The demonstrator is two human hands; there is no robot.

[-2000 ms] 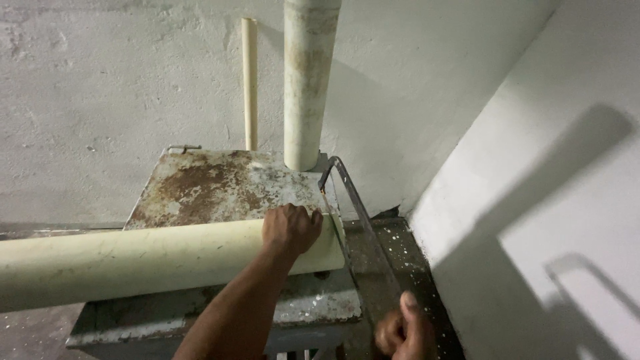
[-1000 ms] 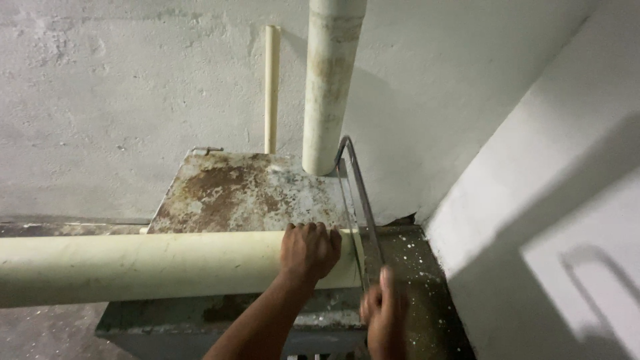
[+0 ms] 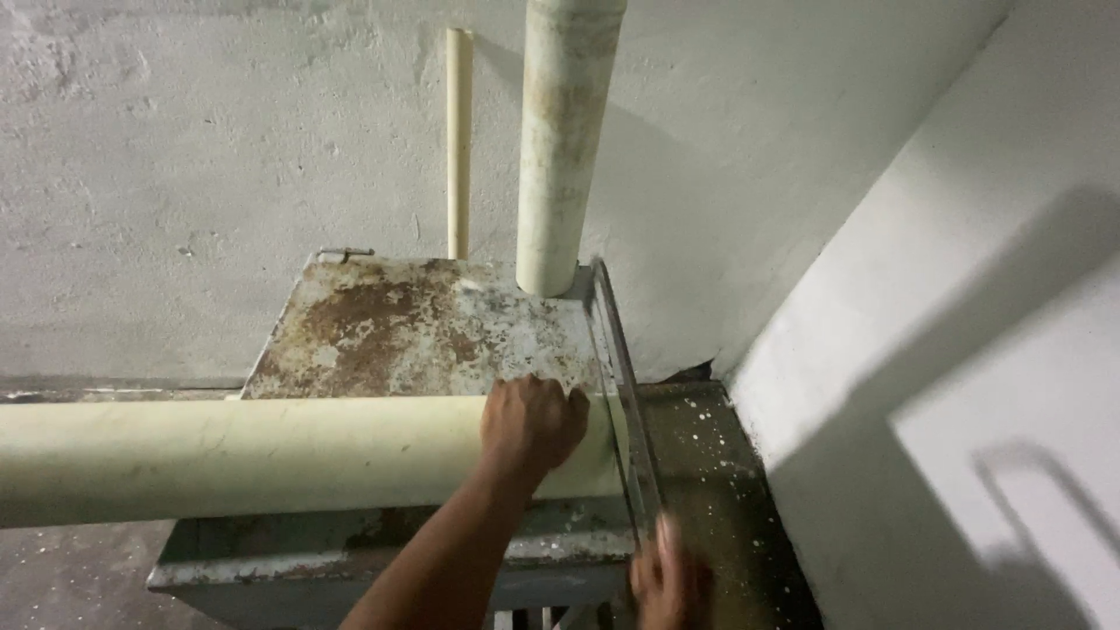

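A thick cream plastic pipe [image 3: 262, 455] lies across a rusty, paint-worn metal box [image 3: 376, 341]. On top of the pipe, near its right end, my left hand [image 3: 529, 424] presses down with curled fingers. My right hand [image 3: 669, 577], slightly blurred, grips the near end of a hacksaw [image 3: 632, 394] whose handle is hidden in the fingers. The saw's blade lies across the pipe just right of my left hand, close to the pipe's end, and its frame points away toward the wall.
A wide stained pipe [image 3: 564, 157] stands upright at the box's back right corner. Behind the box a thin cream pipe [image 3: 458, 144] leans on the rough wall [image 3: 219, 175]. Another wall [image 3: 954, 350], with shadows on it, rises at the right beside the paint-spotted floor [image 3: 709, 490].
Two seconds ago the hacksaw slanted more to the right; now it stands more nearly in line with the cut. My left hand stays on the pipe, and my right hand keeps hold of the saw.
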